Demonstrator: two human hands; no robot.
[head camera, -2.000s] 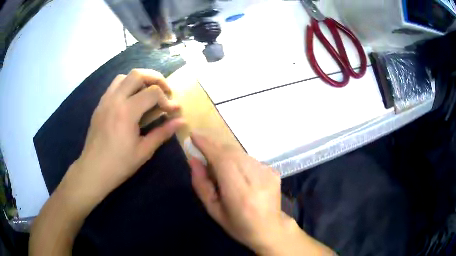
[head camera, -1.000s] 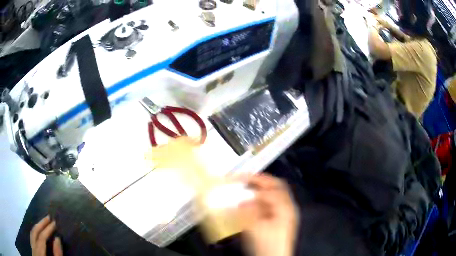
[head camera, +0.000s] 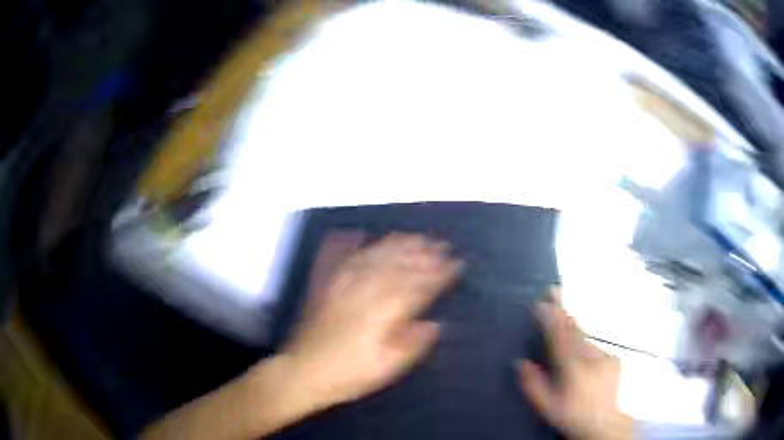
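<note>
A dark garment panel (head camera: 490, 249) lies on the white table in the middle of the view and runs down to the lower edge. My left hand (head camera: 370, 309) lies on the panel's left part, fingers pointing up and right. My right hand (head camera: 580, 369) is at the panel's right edge, thumb and fingers apart, with nothing visible in it. The view is blurred, so fine seams or marks on the cloth cannot be told.
The white table (head camera: 447, 103) is overexposed. The blurred sewing machine head (head camera: 739, 206) is at the right, with dark red scissors handles (head camera: 712, 328) below it. A yellowish-brown edge (head camera: 206, 112) runs along the upper left.
The view has swung left. My right hand has left the tan card, which it was moving aside, and is now at the cloth's right edge. My left hand is spread on the cloth.
</note>
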